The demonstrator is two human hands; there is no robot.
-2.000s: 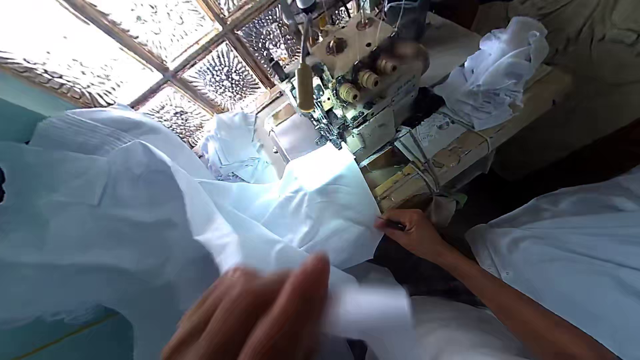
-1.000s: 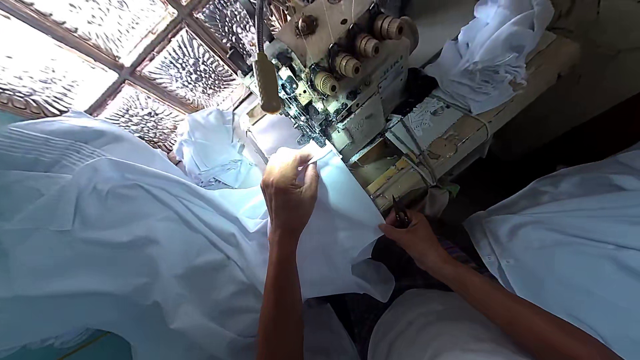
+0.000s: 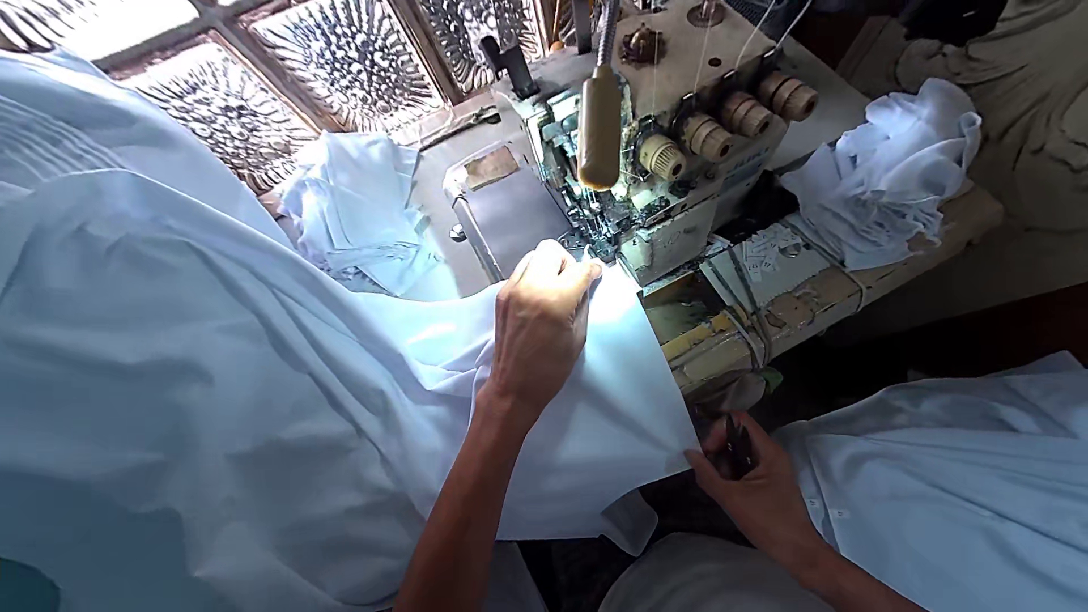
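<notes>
White fabric [image 3: 586, 425] spreads from the left side to the front of an overlock sewing machine [image 3: 663, 110]. My left hand [image 3: 544, 314] pinches the cloth near its upper edge, close beside the needle and presser-foot area, where a lamp lights it brightly. Lower right, my right hand [image 3: 752, 484] holds small dark thread snips [image 3: 738, 446] in its palm, and its thumb and fingertips meet the right edge of the same fabric. The fingers of the left hand partly hide the cloth edge under them.
Folded white pieces [image 3: 357, 204] lie left of the machine, by a patterned glass window [image 3: 340, 59]. A crumpled white bundle [image 3: 892, 178] rests on the worn table edge [image 3: 816, 297] at right. More white cloth [image 3: 952, 476] lies lower right. A lamp with a beige head [image 3: 600, 127] hangs before the machine.
My left hand has moved from low in front, where it was blurred, up to the cloth near the needle area. My right hand stays at the fabric's right edge with the snips.
</notes>
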